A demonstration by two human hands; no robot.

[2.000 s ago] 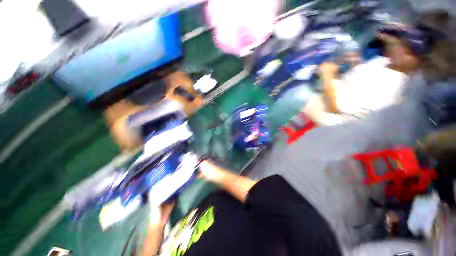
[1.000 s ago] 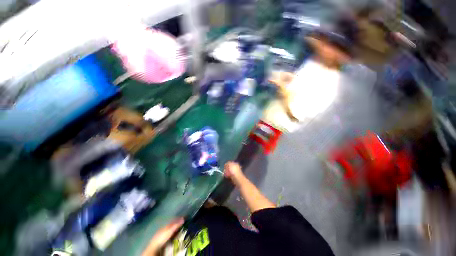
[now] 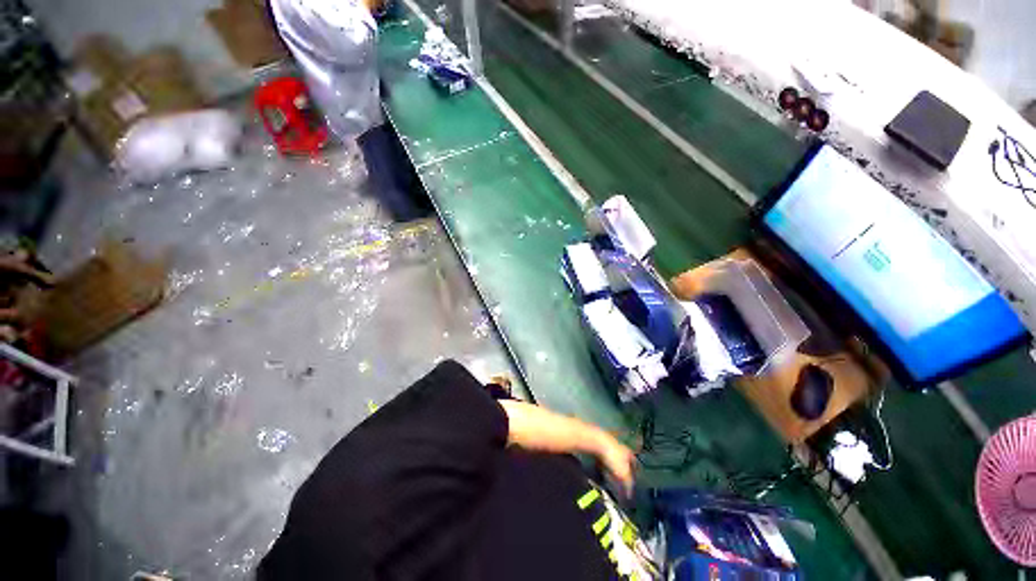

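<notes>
My left hand (image 3: pixel 619 460) is over the bench's front edge, small and blurred, at the end of my bare forearm. I see nothing clearly in it, and its finger pose cannot be made out. My right hand is not in view. A dark blue box or carton with coloured print (image 3: pixel 727 542) lies just beyond my left hand at the bottom edge, partly cut off. Open blue cartons with pale flaps (image 3: pixel 625 318) stand on the green bench (image 3: pixel 500 227), apart from my hand.
Black cables (image 3: pixel 665 445) lie near my hand. A mouse (image 3: pixel 810 390) is on brown board below a bright monitor (image 3: pixel 886 267). A pink fan (image 3: pixel 1013 488) is at right. A person in pale clothing (image 3: pixel 329 57) and a red stool (image 3: pixel 291 116) are at the back left.
The view has swung left, bringing the bench's far left part and littered floor into view. My right hand has left the picture. My left hand now shows near the printed blue box.
</notes>
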